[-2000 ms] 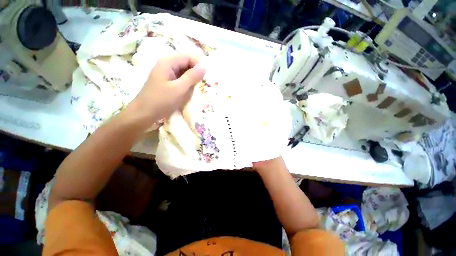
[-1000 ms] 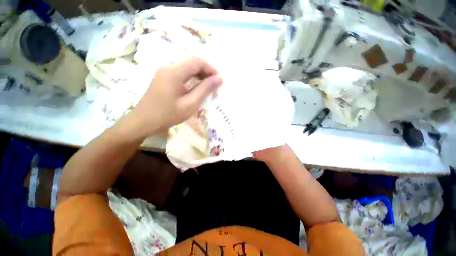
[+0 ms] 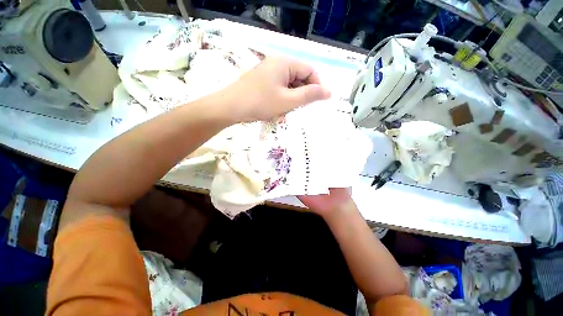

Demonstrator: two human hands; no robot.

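Observation:
The cream floral garment (image 3: 281, 168) lies at the table's front edge, its plain part very bright and a row of small dark marks running down it. My left hand (image 3: 287, 89) is over its upper part, thumb and fingers pinched together on the cloth near the top. My right hand (image 3: 330, 200) is under the lower edge of the cloth; its fingers are hidden beneath, so its grip does not show. More of the floral cloth (image 3: 160, 68) lies heaped behind my left forearm.
A white sewing machine (image 3: 383, 80) stands at right, with a crumpled floral piece (image 3: 425, 151) and black snips (image 3: 386, 174) on the table (image 3: 450, 222) before it. Another machine (image 3: 74, 68) stands at left. Below are a blue bin (image 3: 457, 276) and floral pieces (image 3: 492, 271).
My left hand has moved right across the top of the cloth, nearer the right machine. My right hand remains under the cloth's lower edge. The view has shifted a little.

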